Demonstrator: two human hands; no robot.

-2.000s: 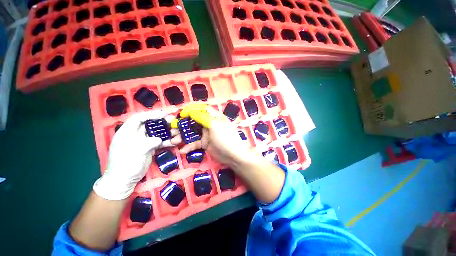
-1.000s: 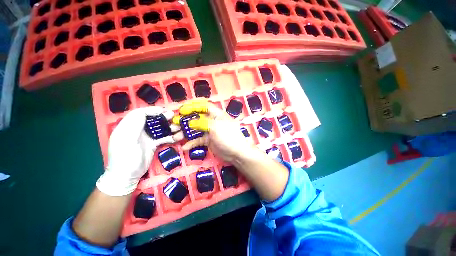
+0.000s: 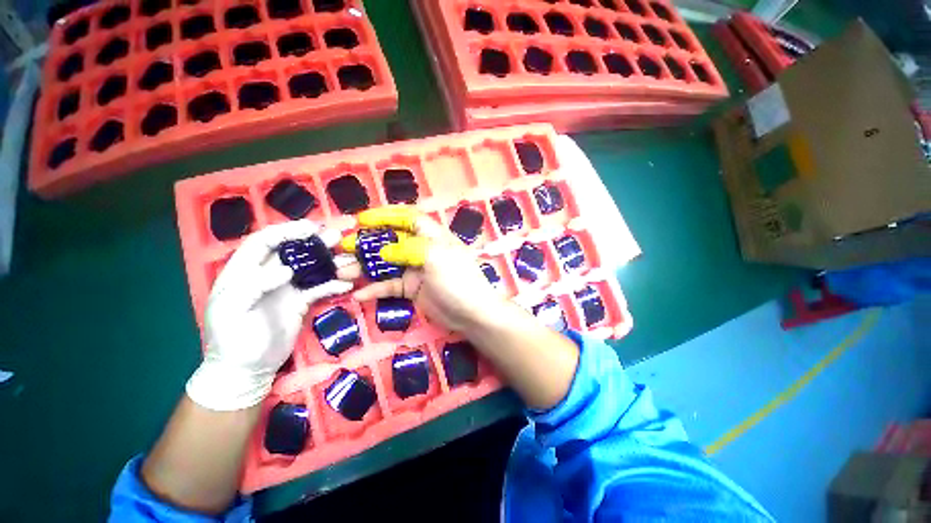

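Observation:
My left hand (image 3: 250, 317), in a white glove, holds a black smartwatch body (image 3: 308, 263) with pale rows lit on its screen. My right hand (image 3: 434, 271), with yellow finger cots on thumb and finger, holds a second lit smartwatch body (image 3: 378, 253) beside it. The two units are close together, screens up, over the pink-red working foam tray (image 3: 306, 481). Most visible tray pockets hold black units; two in the far row are empty and pink. My hands hide some middle pockets.
A filled tray (image 3: 214, 121) lies at upper left and stacked trays (image 3: 592, 105) at upper right. A brown cardboard box (image 3: 817, 153) stands at right on the green bench (image 3: 679, 225). A white sheet (image 3: 604, 209) sticks out under the working tray's right side. Blue floor shows lower right.
The left-hand unit has shifted slightly left and its screen has tilted. The right thumb and finger now lie on the right-hand unit's side. The whole view has shifted a little.

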